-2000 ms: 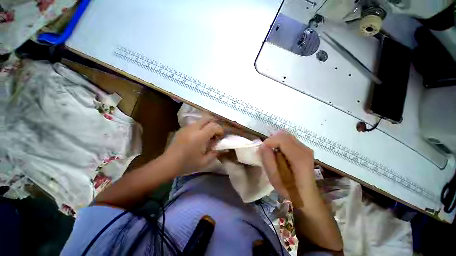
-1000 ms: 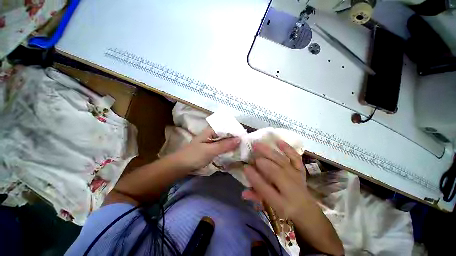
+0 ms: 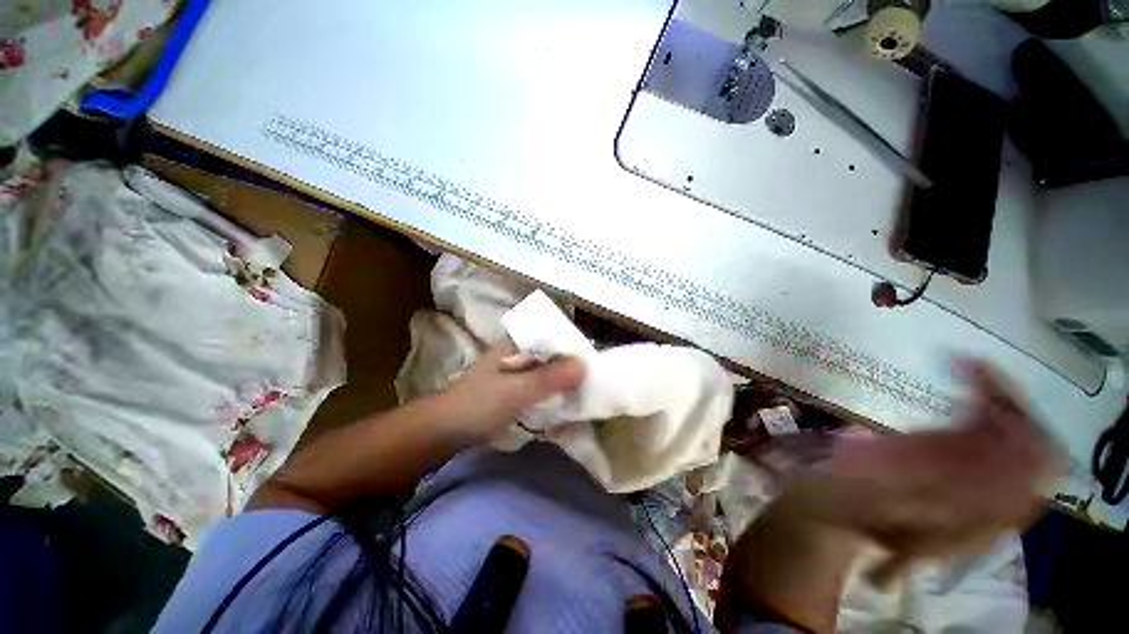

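Note:
My left hand (image 3: 514, 390) is shut on a cream-white garment piece (image 3: 656, 403) over my lap, below the table's front edge. A small white tag or flap (image 3: 545, 325) stands up beside my left fingers. The cloth hangs in a loose loop to the right of that hand. My right hand (image 3: 960, 471) is away from the cloth, over the table's front edge at the right. It is strongly blurred, so I cannot tell whether it holds anything.
The white table (image 3: 409, 74) has a printed ruler. A sewing machine needle plate (image 3: 743, 89), silver tweezers (image 3: 854, 121) and a black phone (image 3: 951, 180) are at the upper right. Floral garments (image 3: 149, 347) hang at the left. Black-handled scissors (image 3: 1112, 464) are at the right edge.
My right hand has let go of the cloth and swung right. The wooden-handled tool seen in it earlier is not discernible now. My left hand keeps its hold, and the cloth hangs looser.

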